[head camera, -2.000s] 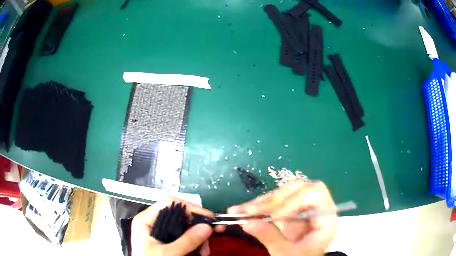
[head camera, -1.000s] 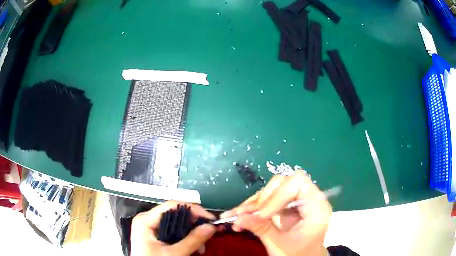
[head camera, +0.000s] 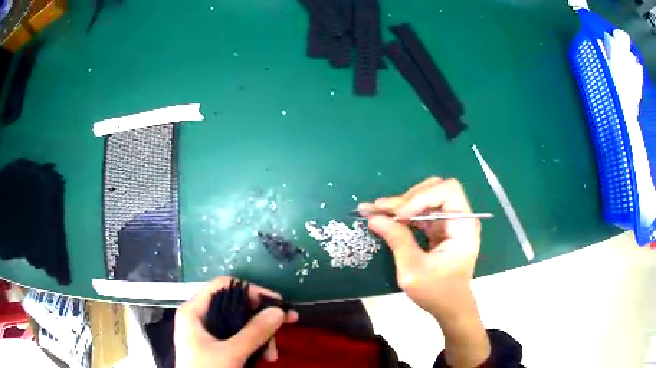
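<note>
My left hand is closed around a bunch of black straps at the table's near edge; one strap end sticks out between thumb and finger. My right hand holds slim silver tweezers like a pen, tips pointing left, just above the far side of a heap of tiny silver parts. Whether the tips hold a part cannot be seen. Small black bits lie left of the heap. A dark sheet with rows of tiny grey parts lies at left, white tape across both ends.
Stacked black straps lie at far left. Loose black straps lie at the back. A thin silver tool lies at right, before a blue basket with white contents. An orange bin is at the top left. Tiny parts are scattered on the green tabletop.
My right hand with the tweezers has moved away from my left hand, up to the silver heap. My left hand still holds the straps. The view has shifted to the right.
</note>
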